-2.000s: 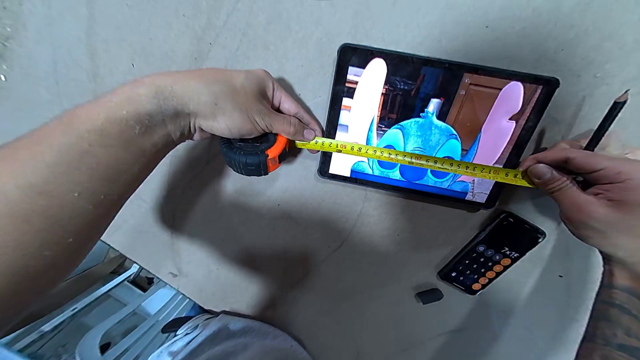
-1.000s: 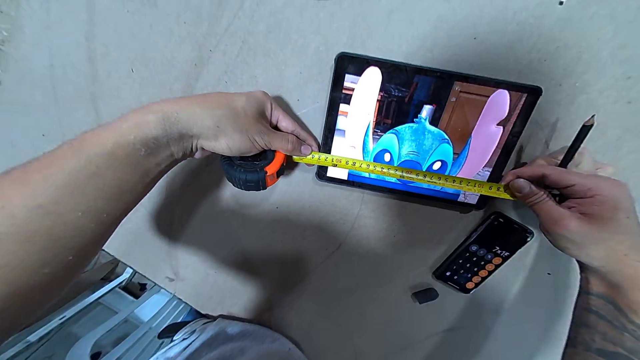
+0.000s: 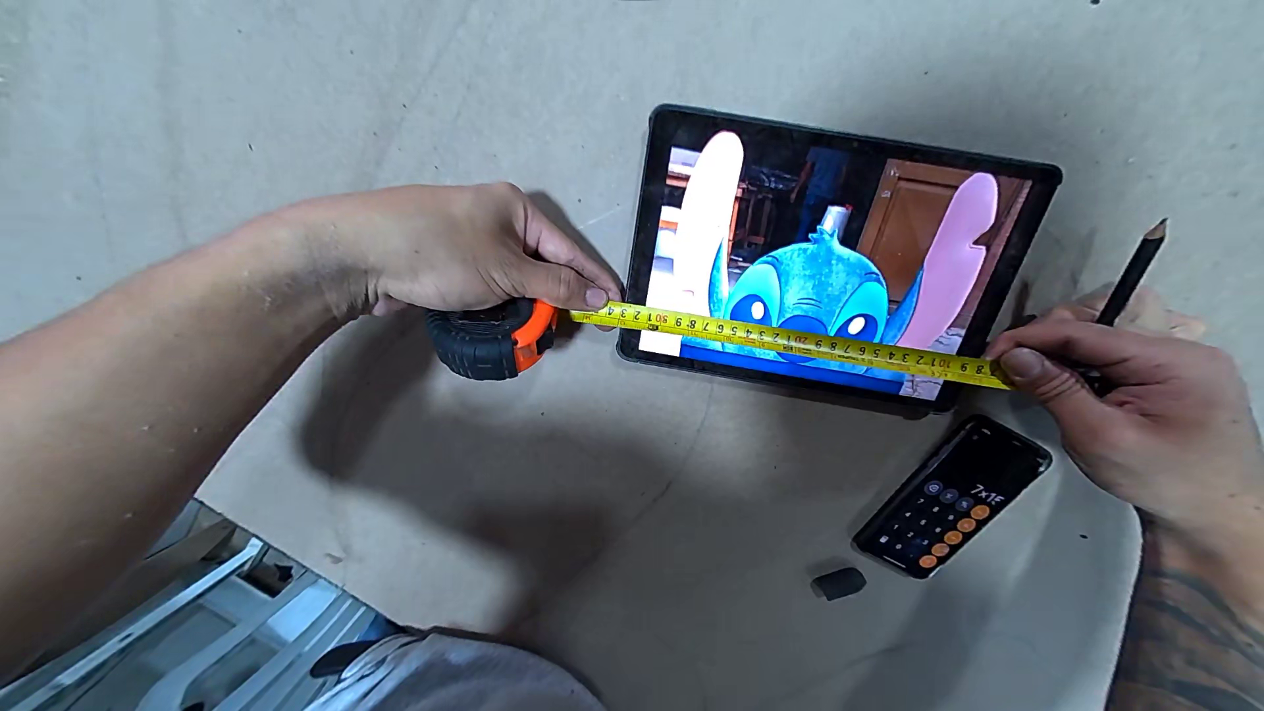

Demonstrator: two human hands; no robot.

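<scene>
A yellow tape measure blade (image 3: 790, 341) stretches across the lower part of a tablet (image 3: 839, 252), whose screen shows a blue cartoon figure with pink ears. My left hand (image 3: 474, 247) pinches the blade at the tablet's left edge, and the black and orange tape case (image 3: 489, 338) hangs just under its fingers. Past the tablet's right edge, my right hand (image 3: 1136, 405) grips the other part of the blade between thumb and forefinger. A dark pencil (image 3: 1134, 272) also sticks up from that hand, point away from me. The blade's end is hidden by the fingers.
A phone (image 3: 953, 496) with a calculator on its screen lies below the tablet's right corner. Beside it is a small dark piece (image 3: 839, 584). The pale board (image 3: 632, 612) under everything ends at the lower left, where a white slatted plastic object (image 3: 227, 642) shows beyond its edge.
Both hands keep the blade stretched over the tablet. Since the earliest frame, the blade has shifted slightly lower across the screen picture.
</scene>
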